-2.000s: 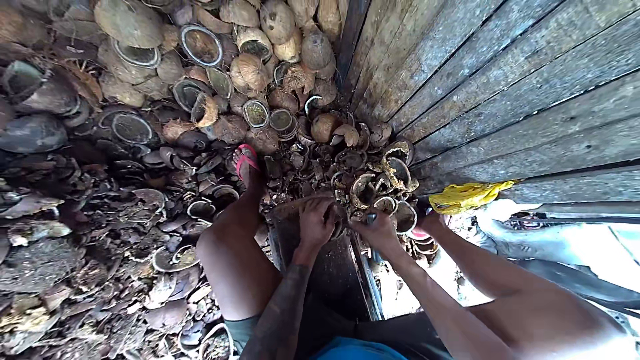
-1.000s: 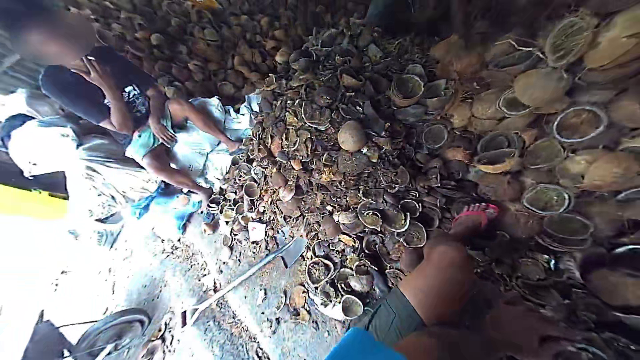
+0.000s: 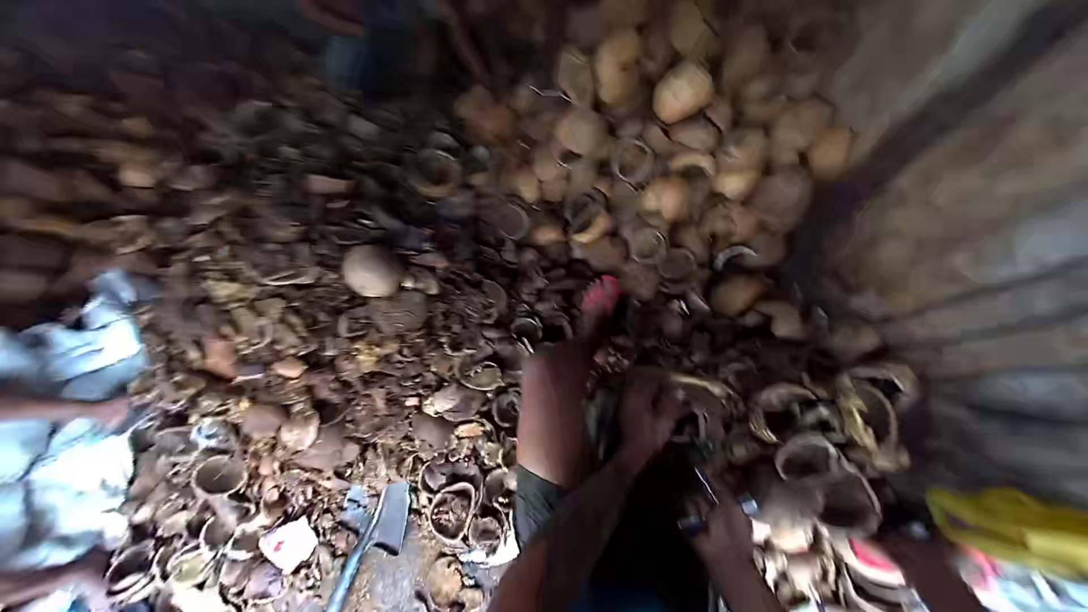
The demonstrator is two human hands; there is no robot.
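Observation:
My left hand (image 3: 648,418) is at the lower centre, its fingers at a dark, blurred piece beside a curved husk rim (image 3: 697,384). To its right and lower, my right hand (image 3: 718,518) is closed around a tool with a thin metallic part (image 3: 705,486); blur hides what kind it is. Cut coconut shells (image 3: 806,457) lie just right of both hands. Between my legs is a dark area whose surface cannot be made out.
Coconut shells and husk pieces (image 3: 340,314) cover the ground; whole coconuts (image 3: 682,92) are piled at the top. A shovel-like blade (image 3: 392,517) lies lower left. Another person's foot (image 3: 106,411) rests near pale sheeting (image 3: 76,484). A plank wall (image 3: 1003,340) and yellow cloth (image 3: 1011,523) are at the right.
The view has swung widely, from the other person and the shovel back towards my lap. Both my hands, out of sight or unclear one second ago, show again at the lower centre.

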